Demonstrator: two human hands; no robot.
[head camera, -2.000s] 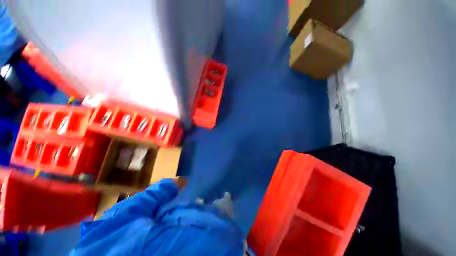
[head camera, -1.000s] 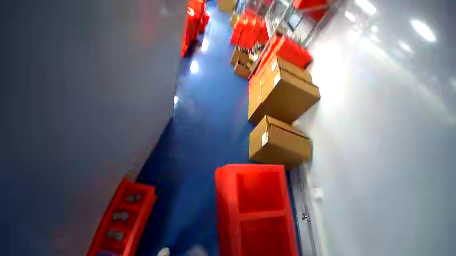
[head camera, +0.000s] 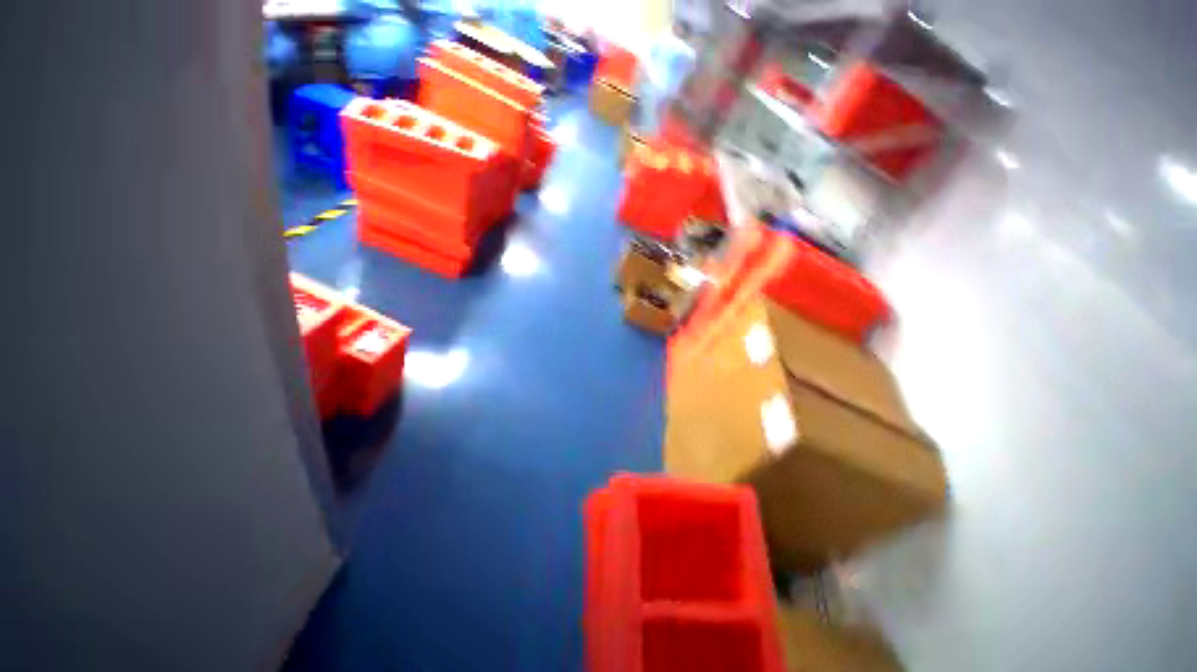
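Note:
A red compartment tray (head camera: 689, 610) stands out in the lower middle of the view, close to me and cut off by the bottom edge. Two of its deep pockets show, and they look empty. Its doubled left edge suggests more than one tray, but I cannot tell how many. Neither of my hands is in view, so what holds the tray is hidden below the picture's edge.
A grey pillar or partition (head camera: 158, 341) fills the left. Cartons (head camera: 840, 453) stand along the right wall, with red trays (head camera: 827, 282) behind. Red tray stacks (head camera: 420, 184) stand on the blue floor (head camera: 525, 433) at left. People in blue and shelving are further back, blurred.
The view has moved forward along the aisle. The cartons are nearer, and tray stacks and people now show beyond the pillar. The near red tray stays at the bottom; the filled tray at lower left is gone.

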